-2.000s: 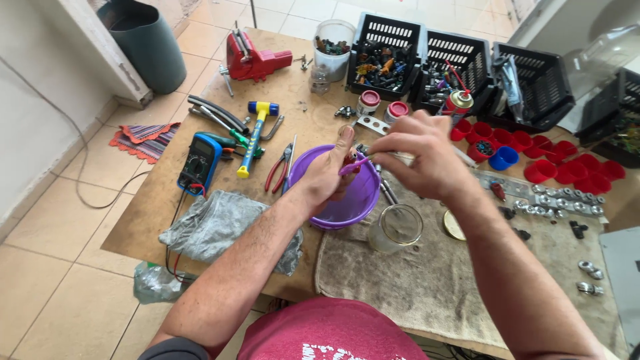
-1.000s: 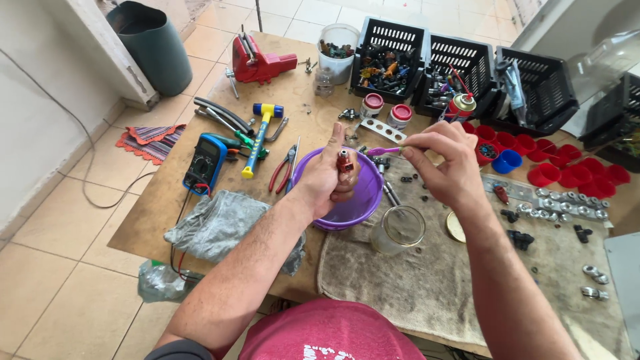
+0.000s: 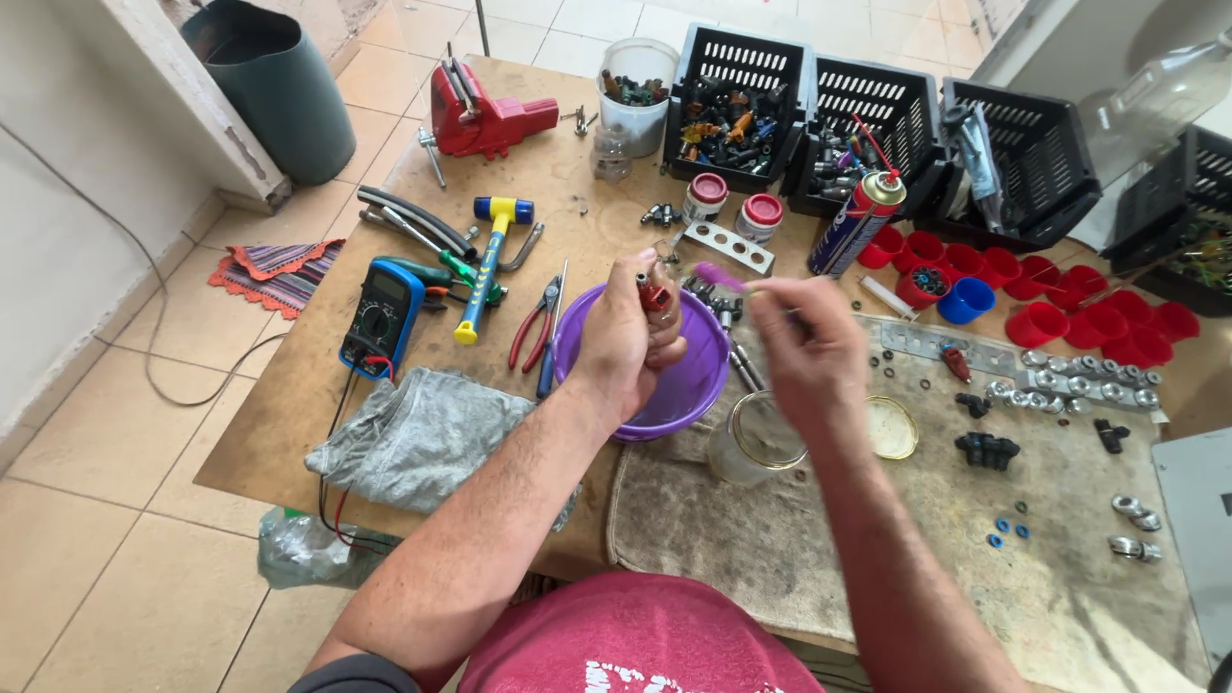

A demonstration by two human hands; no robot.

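Note:
Above a purple plastic bowl (image 3: pixel 707 385), my left hand (image 3: pixel 630 332) is closed around a red fuel injector (image 3: pixel 655 297), its end showing between thumb and fingers. My right hand (image 3: pixel 807 332) pinches the handle of a small brush with a purple head (image 3: pixel 717 277), a short way right of the injector and apart from it. Beneath my right hand stands an open glass jar (image 3: pixel 751 452), and its round lid (image 3: pixel 892 428) lies to the right. Small metal injector parts lie behind the bowl's right rim.
Pliers (image 3: pixel 537 327), a mallet (image 3: pixel 493 265), a multimeter (image 3: pixel 382 308) and a grey rag (image 3: pixel 423 443) lie left. Behind are a red vise (image 3: pixel 481 111), black baskets (image 3: pixel 741 48) and a spray can (image 3: pixel 857 221). Red cups (image 3: pixel 1038 324) and a mat (image 3: pixel 924 549) bearing metal parts are right.
Two seconds ago the purple tool was at my left hand, with both hands close together. My right hand has since drawn away to the right with it, and the red injector has come into view.

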